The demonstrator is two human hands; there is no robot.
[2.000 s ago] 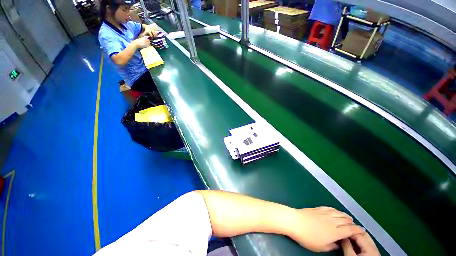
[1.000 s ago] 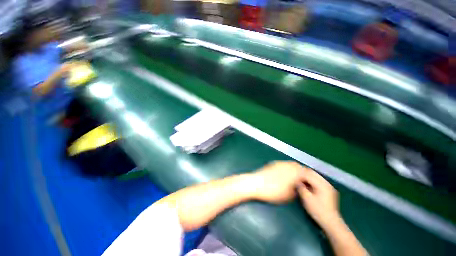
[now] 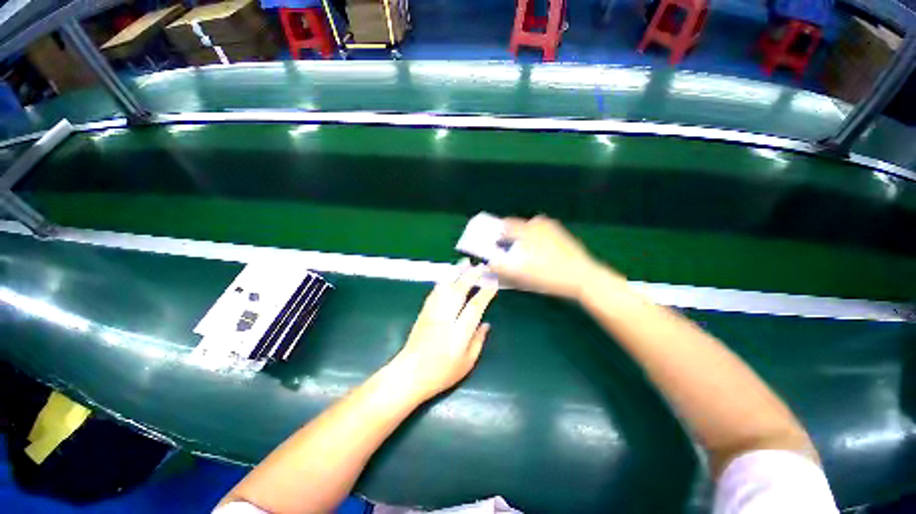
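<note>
A small white hang-tab retail box (image 3: 482,237) is over the metal edge rail, partly hidden by fingers. My right hand (image 3: 547,257) grips it from the right and is somewhat blurred. My left hand (image 3: 444,336) is just below it over the green ledge, fingers pointing up to the box's lower side; whether the fingertips touch it is unclear. A stack of boxes (image 3: 255,311) lies on the ledge to the left, white printed faces up and black-and-white striped edges to the right.
The metal edge rail (image 3: 372,265) runs between the work ledge (image 3: 562,351) and the green conveyor belt (image 3: 352,216). A black bag (image 3: 100,467) with yellow sheets (image 3: 57,426) hangs at lower left. Metal posts stand at both sides. Red stools (image 3: 536,30) and cartons are beyond.
The view has swung right to face the belt. Both hands are now fully visible, with a box in the right. The box seen on the belt one second ago is no longer there.
</note>
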